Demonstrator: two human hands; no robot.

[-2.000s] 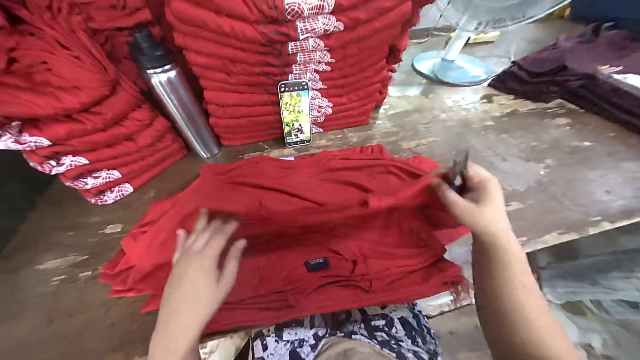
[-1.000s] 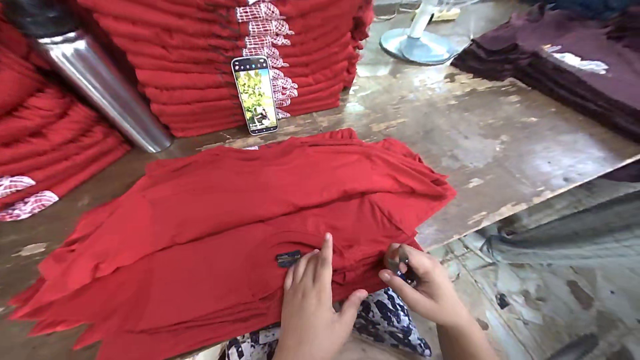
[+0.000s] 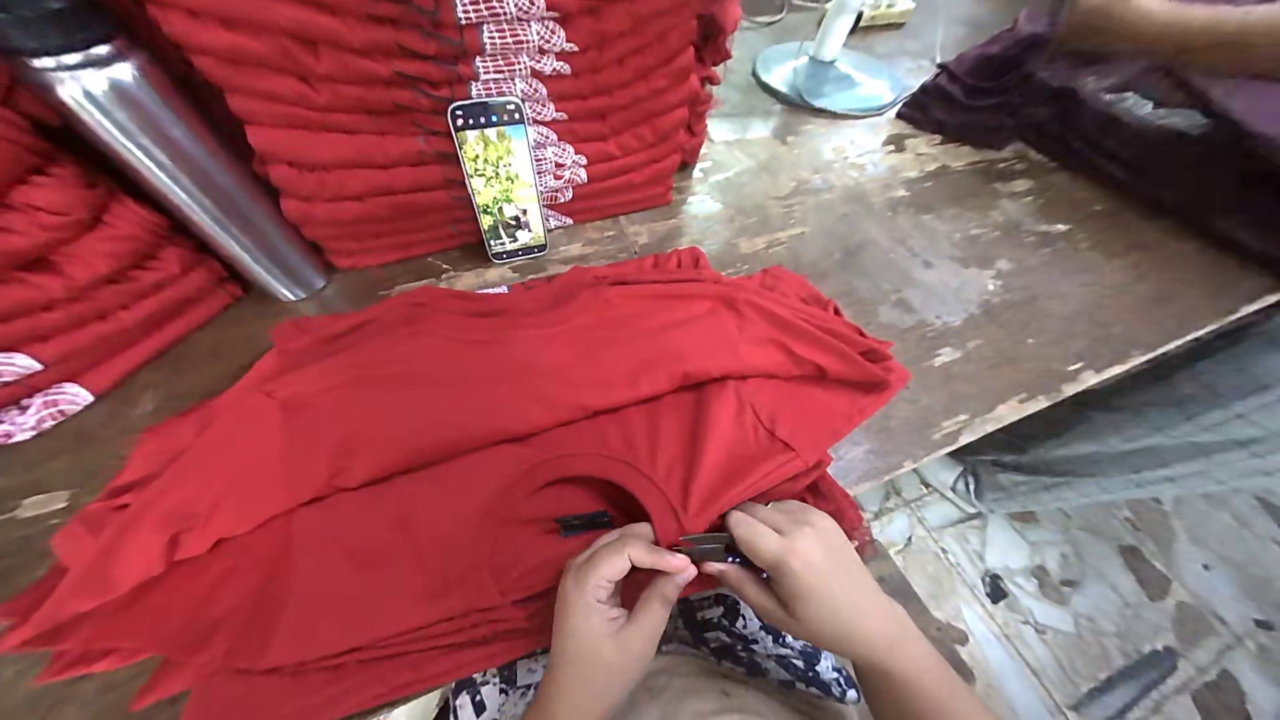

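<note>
A pile of red shirts (image 3: 480, 400) lies on the worn table in front of me. The top shirt's round collar (image 3: 600, 470) faces me, with a small dark neck label (image 3: 585, 522) inside it. My left hand (image 3: 625, 595) pinches the fabric between thumb and index finger beside the collar. Thread nippers (image 3: 706, 547), small and metal, are in my right hand (image 3: 800, 570). Their tip points at the left fingertips by the collar edge. Whether the blades touch the cloth cannot be told.
Tall stacks of folded red shirts (image 3: 350, 130) stand behind, with a lit smartphone (image 3: 500, 180) leaning on them and a steel bottle (image 3: 180, 170) at left. A fan base (image 3: 830, 75) is farther back. Dark purple garments (image 3: 1110, 120) lie at right, under another person's blurred arm (image 3: 1180, 35).
The raised shirt edge now lies down on the pile. My left hand has come across to my right hand at the collar. Another person's arm has appeared over the purple garments. The view has come nearer.
</note>
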